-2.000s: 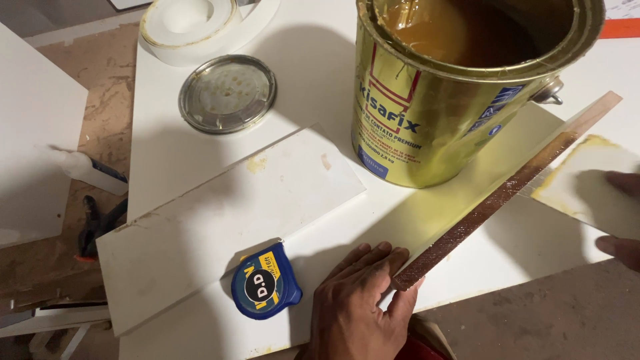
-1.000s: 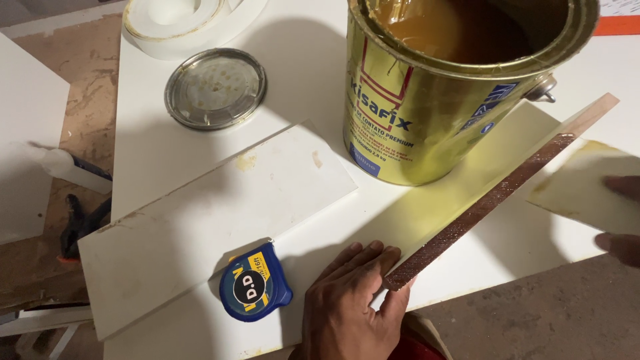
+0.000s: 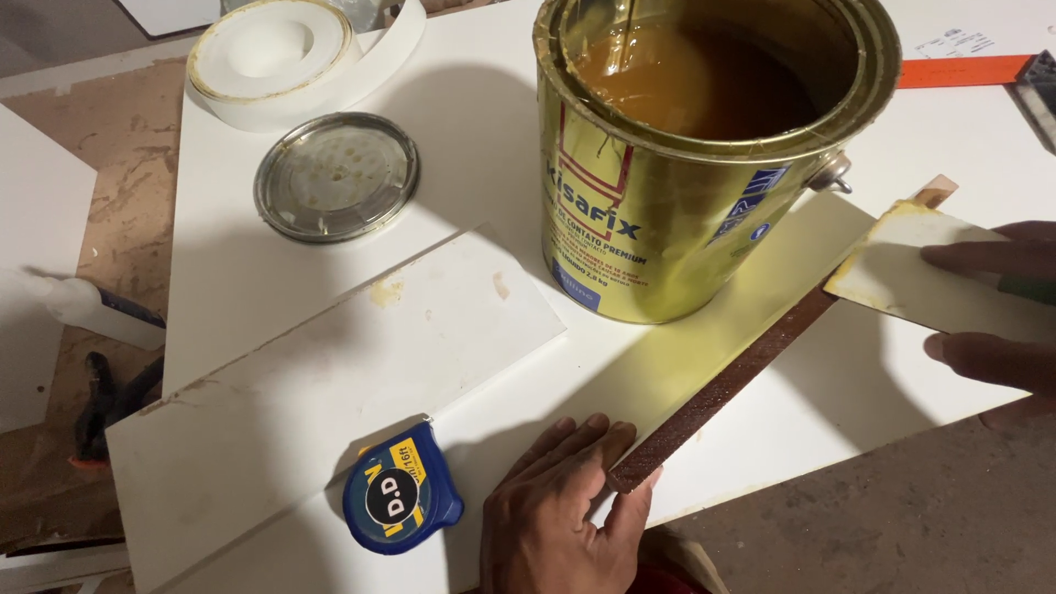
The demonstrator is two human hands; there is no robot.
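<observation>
My left hand grips the near end of a narrow white board, whose upturned edge is coated dark and glossy. At the right, my right hand holds a flat off-white spreader piece with yellowed edges, its corner against the board's edge near the far end. Behind the board stands an open Kisafix contact adhesive can with amber glue inside. A blue tape measure lies left of my left hand. Part of my right hand is out of view.
A white panel strip with glue spots lies at the left. Behind it are the can's round metal lid and a roll of white edge banding. An orange-bladed square lies far right. A white bottle is beyond the worktable's left edge.
My right hand and the spreader have moved left, onto the far part of the board's edge. My left hand keeps its grip on the near end.
</observation>
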